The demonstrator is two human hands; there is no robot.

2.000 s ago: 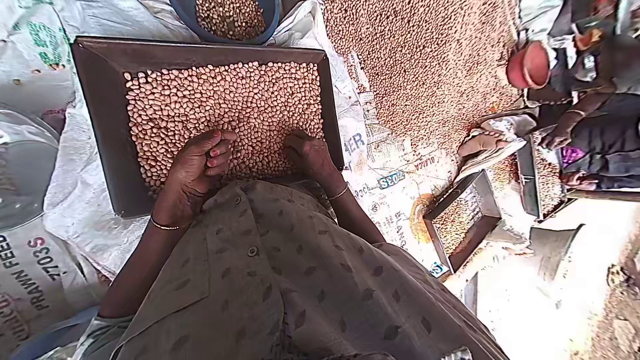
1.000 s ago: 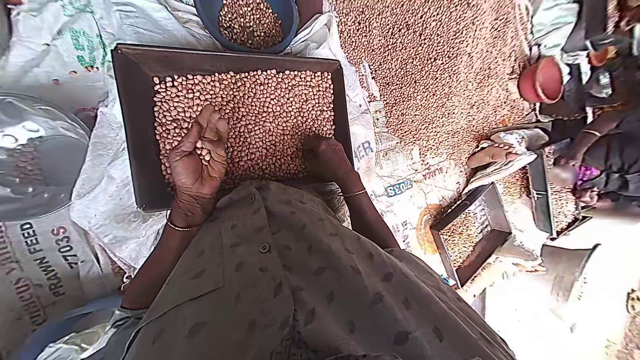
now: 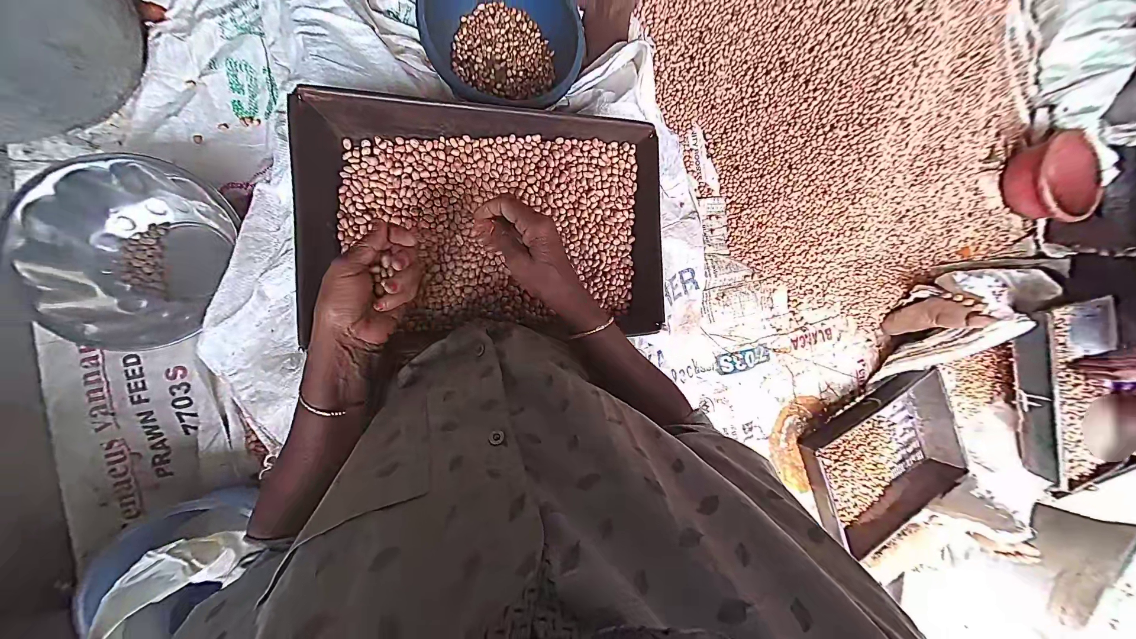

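A dark rectangular tray [image 3: 655, 222] lies in front of me, spread with pinkish-brown nuts or beans [image 3: 568, 191]. Over its left part, my left hand [image 3: 368, 284] is palm up with curled fingers, cupping several of the nuts. My right hand [image 3: 524, 244] is above the middle of the tray, thumb and index finger bent toward each other; whether a nut is between them cannot be told. Each wrist has a thin bangle. Just beyond the tray's far edge stands a blue bowl [image 3: 572, 53] part filled with similar nuts.
At the left, a shiny metal basin [image 3: 53, 293] holds a few nuts. A blue tub [image 3: 98, 568] is at lower left. White printed sacks [image 3: 248, 355] lie under the tray. A large spread of nuts [image 3: 825, 133], a red pot [image 3: 1069, 177] and smaller trays [image 3: 945, 417] are at right, near another person's foot.
My right hand has moved left over the tray, from its right side to its middle. My left hand, raised with fingers upright a second ago, is now lower and more curled. The view has shifted.
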